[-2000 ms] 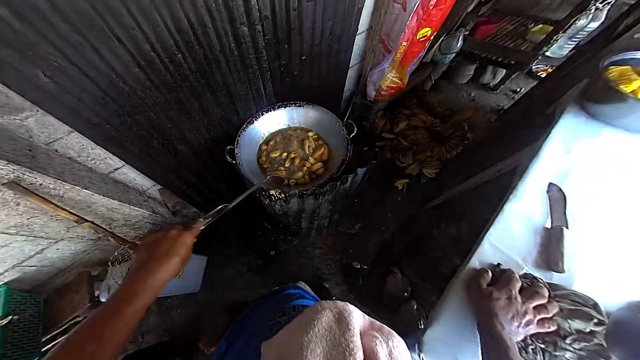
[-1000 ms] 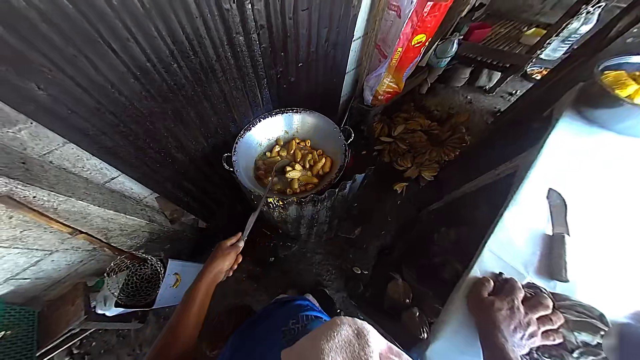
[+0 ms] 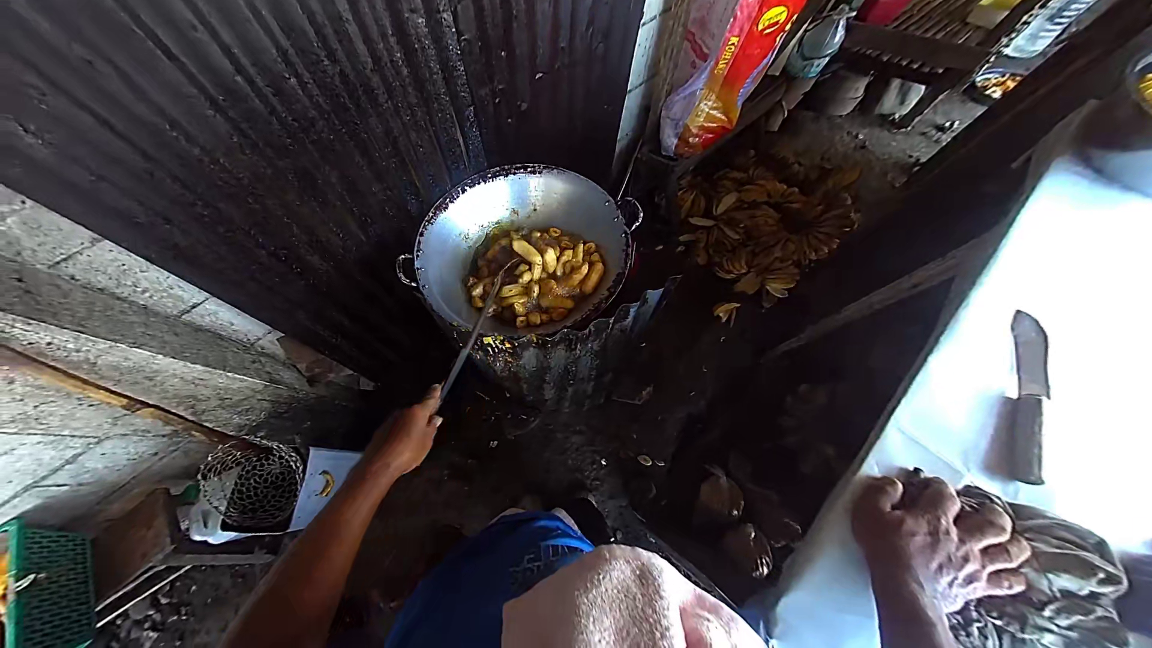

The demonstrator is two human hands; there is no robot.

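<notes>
A wide metal wok point(image 3: 531, 193) with two loop handles sits on a stove ringed by corrugated metal sheet point(image 3: 567, 360). Peeled banana pieces point(image 3: 549, 270) lie in dark, foamy liquid inside it. My left hand point(image 3: 409, 436) is closed around the handle of a long metal ladle or turner point(image 3: 468, 346), whose head is hidden among the pieces. On the white tabletop at the right, my right hand point(image 3: 945, 540) rests on a dark, crumpled cloth point(image 3: 1062, 558), fingers bent. A broad-bladed knife point(image 3: 1030, 396) lies just above that hand.
A corrugated metal wall point(image 3: 315, 135) stands behind the wok. Banana bunches or peels point(image 3: 774, 220) are heaped on the floor beside it, under a red plastic bag point(image 3: 733, 72). At lower left are a wire strainer point(image 3: 252, 481) with a long handle and a green crate point(image 3: 54, 585).
My left hand has moved right and toward the wok since the first frame, and the utensil has shifted among the pieces. My right hand has stayed on the cloth.
</notes>
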